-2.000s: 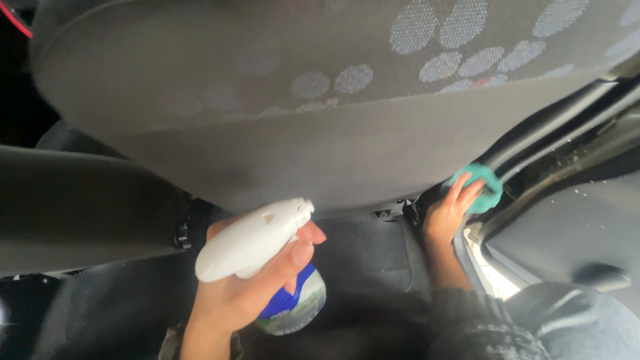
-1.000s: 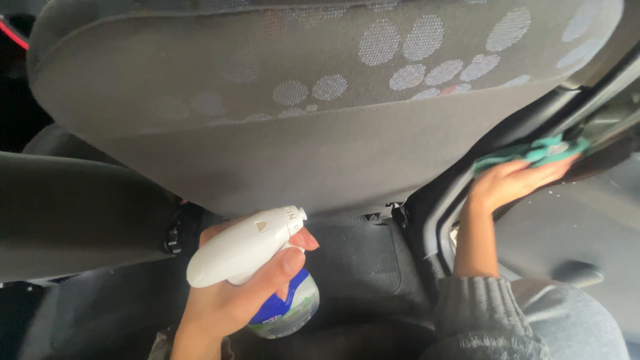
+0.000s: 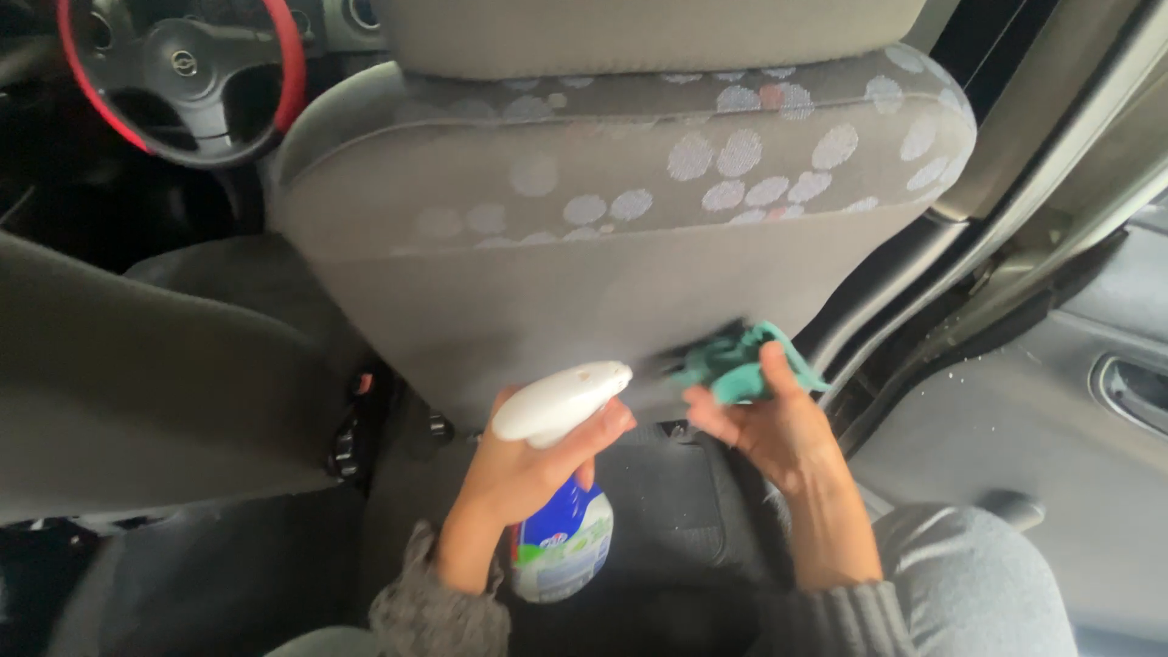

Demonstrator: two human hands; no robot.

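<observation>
My left hand (image 3: 538, 461) is wrapped around the neck of a spray bottle (image 3: 561, 547) with a white trigger head, a blue and green label and pale contents. Its nozzle points up and right, toward the lower back of a grey car seat (image 3: 566, 310). Right of the bottle, my right hand (image 3: 776, 424) holds a crumpled teal cloth (image 3: 744, 365) between thumb and fingers, in front of the seat back's lower right part. Whether the cloth touches the seat cannot be told.
An opened car door (image 3: 1004, 447) with white specks stands at the right, beside the door sill and pillar (image 3: 1031, 210). Another seat back (image 3: 164, 383) is at the left. A red-rimmed steering wheel (image 3: 290, 73) shows at the top left. A floor mat (image 3: 666, 493) lies below.
My right hand has moved with the cloth from the door-frame edge to in front of the seat back. My left hand still holds the bottle. The view has shifted, showing the steering wheel.
</observation>
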